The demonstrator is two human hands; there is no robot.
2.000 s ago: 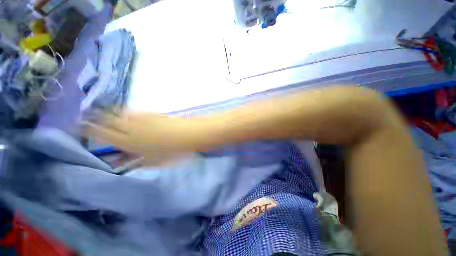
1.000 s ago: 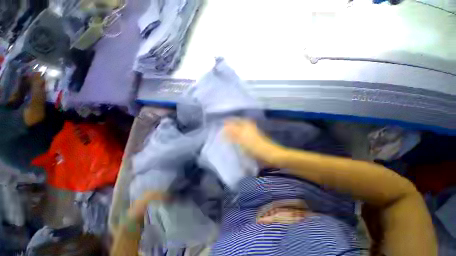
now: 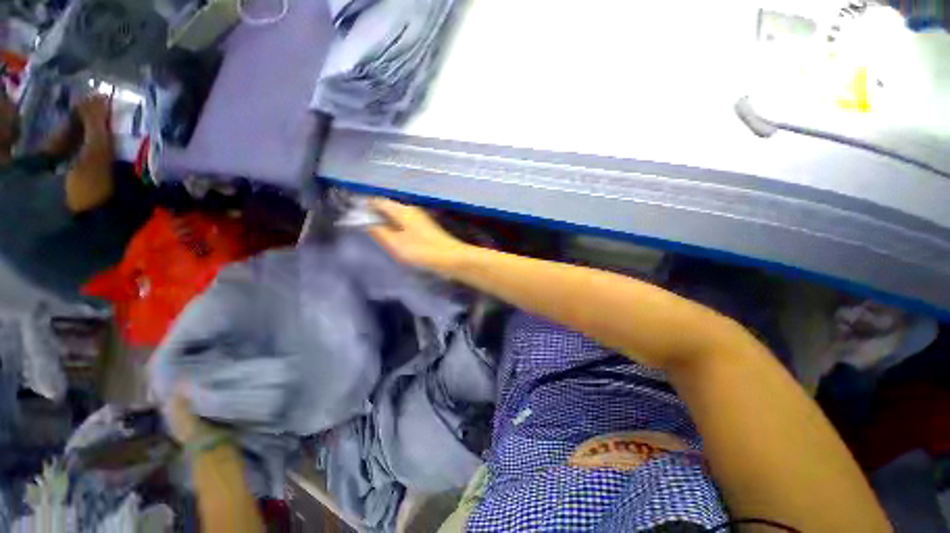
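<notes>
A large grey-blue garment panel [image 3: 276,344] is bunched and blurred, left of my lap and below the table's front edge. My left hand [image 3: 193,419] is at its lower left side, gripping the cloth; the fingers are blurred. My right hand [image 3: 408,231] is just below the blue-trimmed table edge, with its fingers closed on the upper end of the same cloth. A stack of grey-blue cut pieces [image 3: 380,62] lies on the left of the table.
The white machine table [image 3: 604,83] runs across the top, with a purple-grey side surface [image 3: 255,94] at left. More grey cloth [image 3: 443,406] is heaped in the bin below. A red bag or cloth [image 3: 172,271] and another person's arm [image 3: 91,156] are at left.
The cloth has moved left and is spread wider between my hands. My left hand has moved left, and my right hand has moved up and left to beneath the table edge. The view has shifted slightly.
</notes>
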